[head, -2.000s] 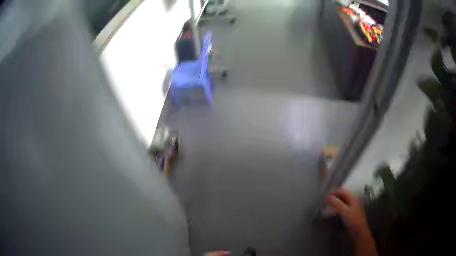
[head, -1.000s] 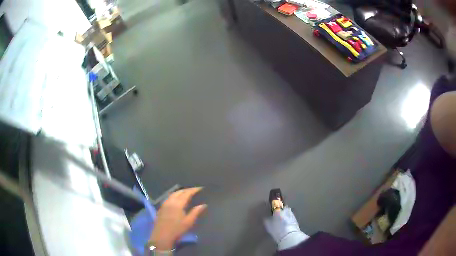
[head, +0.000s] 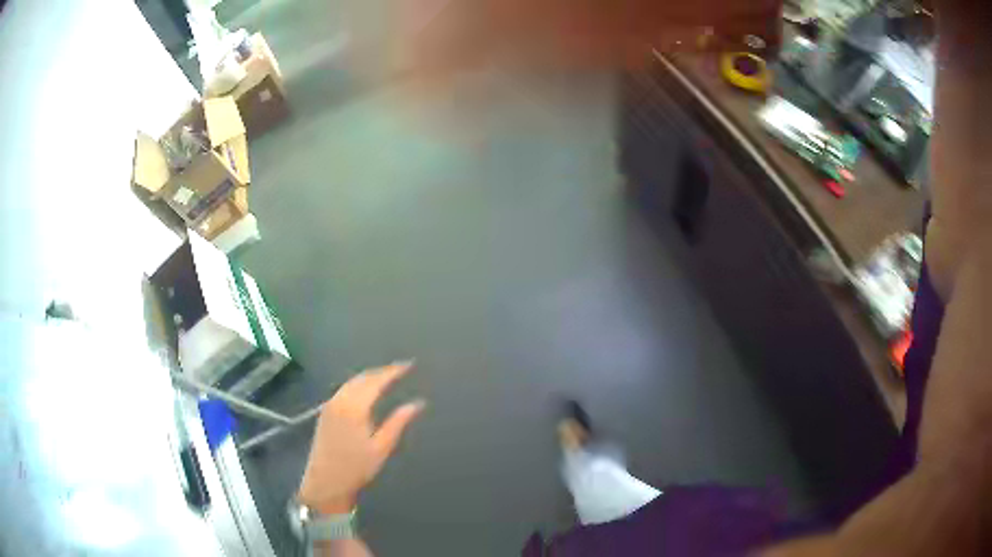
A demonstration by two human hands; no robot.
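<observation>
My left hand (head: 354, 441) is low left of centre, over the grey floor. Its thumb and fingers are apart and it holds nothing; a watch is on the wrist. My right arm rises along the right edge. A large brown-red blur across the top appears to be my right hand (head: 566, 49), very close to the camera; its fingers and anything in it cannot be made out. One shoe and a light trouser leg show at the bottom centre.
A dark desk (head: 751, 283) runs along the right, with yellow tape (head: 745, 72), bagged items and tools on top. Open brown cartons (head: 201, 180) and a white carton (head: 218, 326) stand at left. A metal frame is at lower left.
The view has moved forward along the desk; the blue chair has left view and the cartons are nearer. My right hand has risen across the top. My left hand stays open.
</observation>
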